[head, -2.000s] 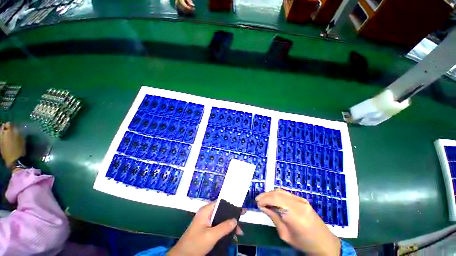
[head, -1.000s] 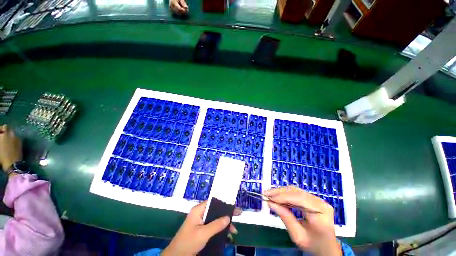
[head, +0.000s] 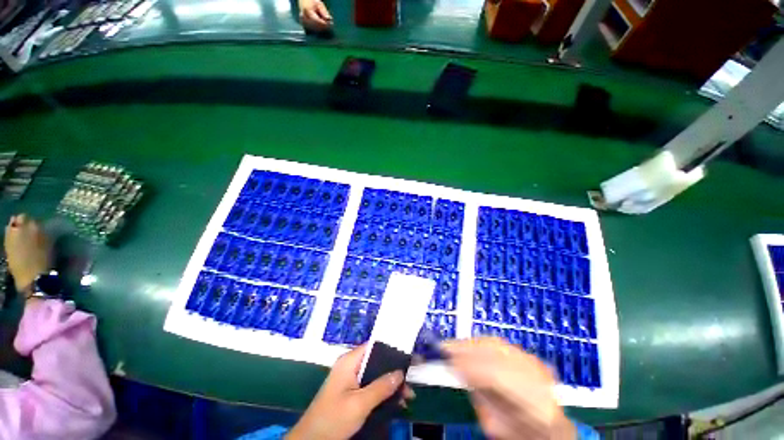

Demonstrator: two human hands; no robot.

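A white-edged tray (head: 468, 258) holds three blocks of small blue parts (head: 262, 258) in close rows. My left hand (head: 352, 400) grips a strip, with white backing paper (head: 404, 305) above and matt black pieces (head: 384, 365) at its lower end. The strip is over the tray's middle block and hides some blue parts. My right hand (head: 507, 387) is blurred, just right of the strip's lower end, over the tray's front edge. A dark blurred shape shows at its fingertips; the tweezers cannot be made out clearly.
Circuit boards (head: 101, 202) are stacked at left near a neighbour's hand and pink sleeve (head: 56, 365). Dark blocks (head: 451, 86) lie on the green belt. A grey post (head: 722, 116), white-wrapped at its base, stands at right. Another tray (head: 765, 284) shows at far right. A hand (head: 315, 13) is opposite.
The dark blocks have shifted left since two seconds ago. My right hand showed tweezers at the blue parts one second ago; now it is lower, blurred, beside the strip's black end.
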